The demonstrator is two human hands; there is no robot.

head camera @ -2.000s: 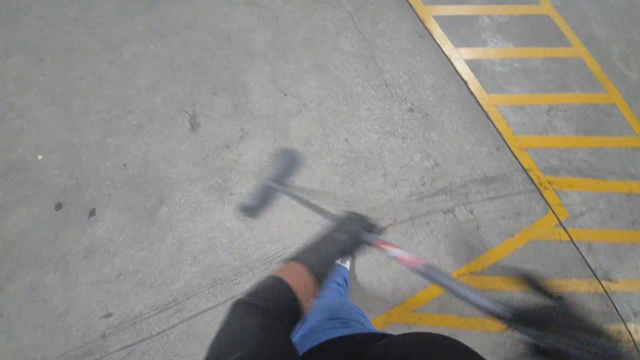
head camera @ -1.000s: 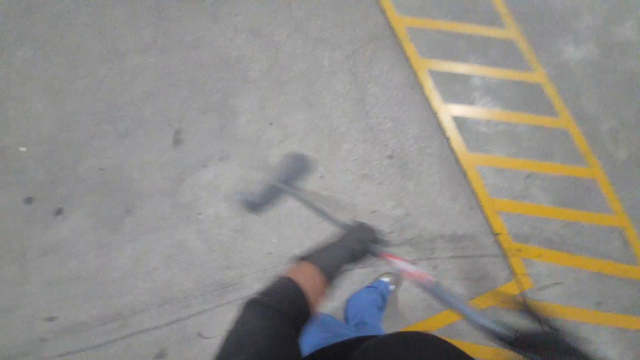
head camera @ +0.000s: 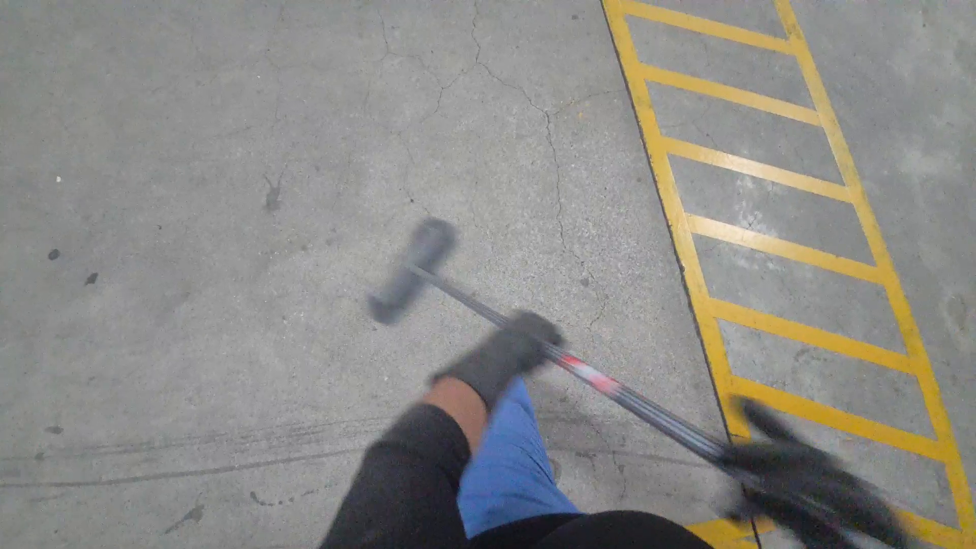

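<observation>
A long-handled tool with a blurred dark crosswise head [head camera: 412, 271] slants across the view, its thin grey handle [head camera: 659, 418] running down to the lower right. A red and white band marks the handle. My left hand [head camera: 526, 343], in a dark glove, grips it between the head and that band. Lower right, my right hand [head camera: 808, 480], also dark-gloved, is around the far part of the handle with its thumb stretched away. Blur hides the exact kind of head and the right fingers.
Under the tool lies a grey concrete floor [head camera: 229, 267] with cracks, dark spots and tyre-like marks. Yellow painted hatching [head camera: 770, 244] runs along the right, with a dark joint at its left edge. My blue trouser leg [head camera: 507, 473] shows below the left hand.
The view has shifted over the floor, so the yellow hatching stands differently. Both hands stay on the handle. The shoe seen earlier is out of sight.
</observation>
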